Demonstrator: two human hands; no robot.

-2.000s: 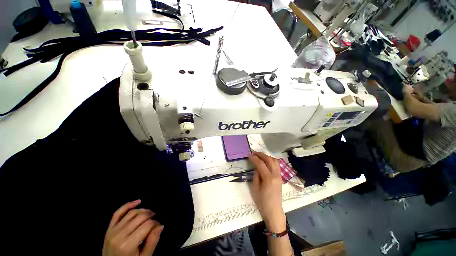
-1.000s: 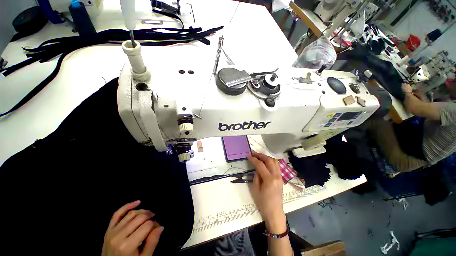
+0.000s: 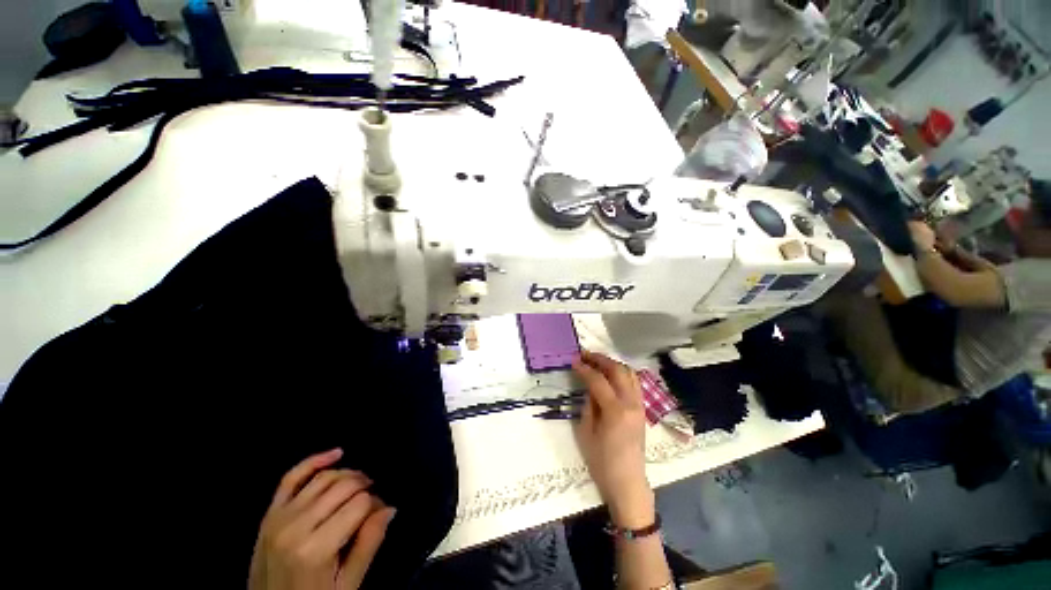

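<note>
A large black garment piece lies left of and under the needle area of the white brother sewing machine. My left hand rests on the cloth near its lower right part, fingers slightly bent and apart, holding nothing visible. My right hand has its fingertips at the lower right corner of a purple phone under the machine arm; whether it grips it is unclear. A thin dark strip and dark snips lie left of my right hand. The presser foot is dim and partly hidden.
A bundle of black strips lies at the back left, near a blue thread cone. A checked cloth and black scraps lie right of my hand. Another person works at the far right.
The view has shifted, so the machine head appears farther right and slightly lower. My hands keep nearly the same places on the cloth and at the phone.
</note>
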